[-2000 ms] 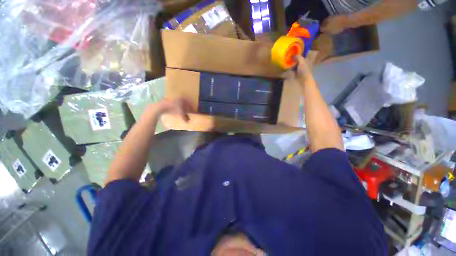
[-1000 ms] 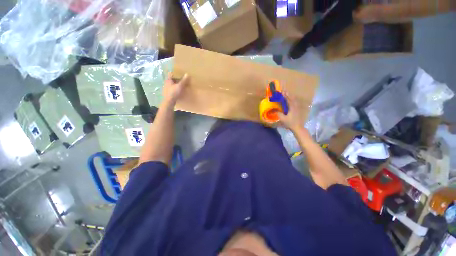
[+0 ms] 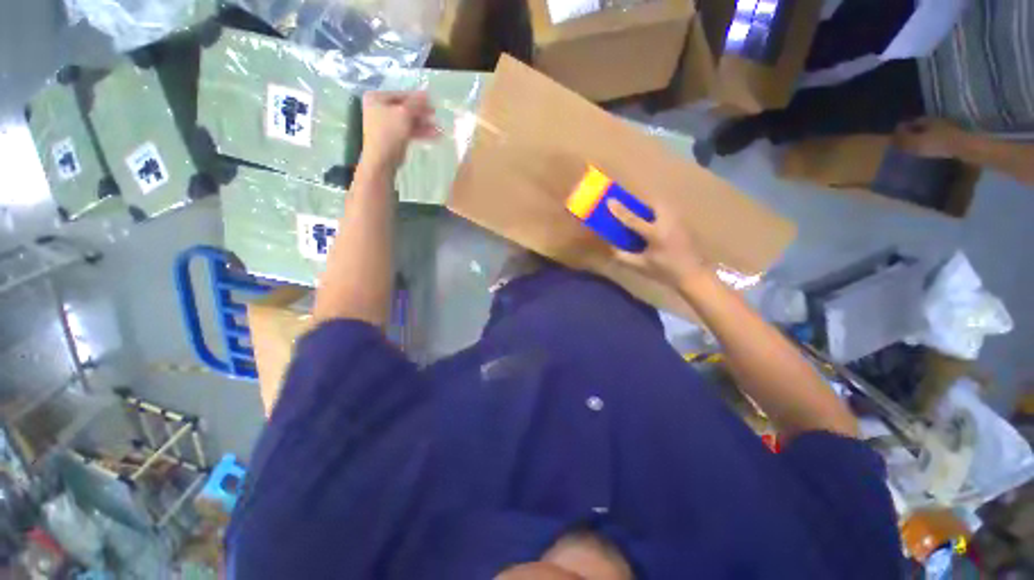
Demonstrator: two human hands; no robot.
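A closed brown carton (image 3: 692, 193) lies tilted in front of my body, its top flaps together. Clear tape shines at its left end and at its lower right edge. My right hand (image 3: 655, 240) holds the orange and blue tape gun (image 3: 612, 211) over the carton top. My left hand (image 3: 399, 119) is off the carton, past its left end, with the fingers curled in. Whether it holds anything is too blurred to tell.
Plastic-wrapped pale green cases (image 3: 272, 108) stand at the left. A blue trolley handle (image 3: 204, 312) is below them. Open cartons (image 3: 612, 51) are at the top. Another person's hand (image 3: 930, 138) is at an open box at the right. White plastic bags (image 3: 962, 306) lie at the right.
The open carton's flaps were closed over the dark goods. Since then the carton has turned, its right end lower. My left hand has left the carton and moved up; the tape gun has tilted.
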